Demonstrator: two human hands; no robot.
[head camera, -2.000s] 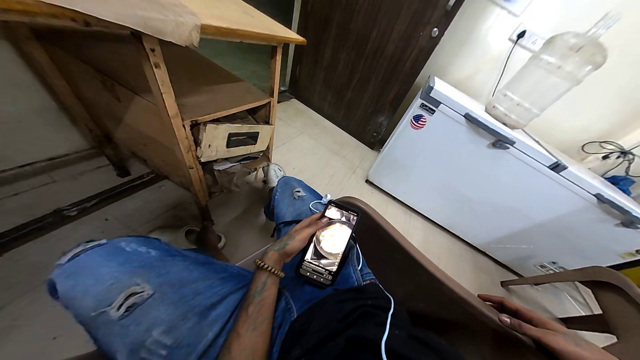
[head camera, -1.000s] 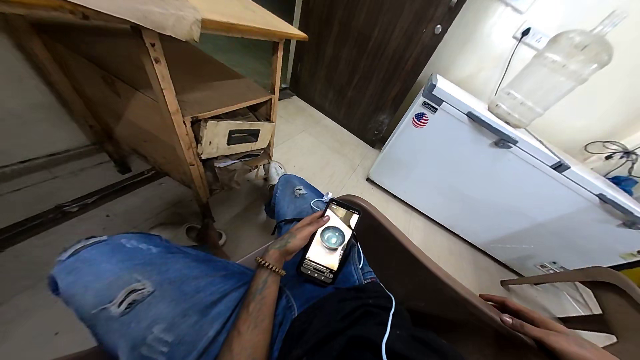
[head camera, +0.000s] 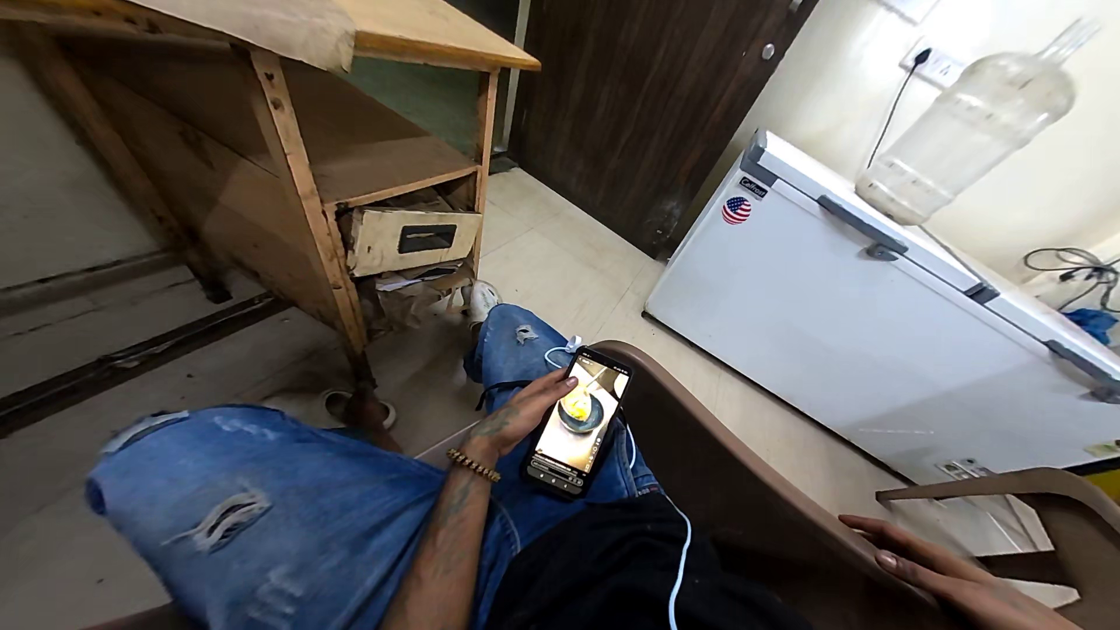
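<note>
A black smartphone (head camera: 577, 424) lies tilted on my thigh in ripped blue jeans, its lit screen showing a bowl with yellow food. My left hand (head camera: 516, 416), with a beaded bracelet (head camera: 473, 465) at the wrist, holds the phone's left side; the thumb is at the screen's edge and the other fingers are hidden. A white cable (head camera: 681, 560) runs over my dark top, and a white plug stands at the phone's upper end. At the lower right my right hand (head camera: 932, 560) rests on the edge of a brown plastic chair (head camera: 726, 446), fingers apart, holding nothing.
A wooden table (head camera: 437, 35) with a shelf and a worn box (head camera: 416, 241) stands at the left. Behind is a dark door (head camera: 630, 105). To the right, a white chest freezer (head camera: 831, 324) bears a large clear bottle (head camera: 971, 131). Another chair's armrest (head camera: 1032, 481) is at lower right.
The picture on the phone screen has changed from a round blue-green bowl to a bowl with yellow food. Both hands have stayed in place.
</note>
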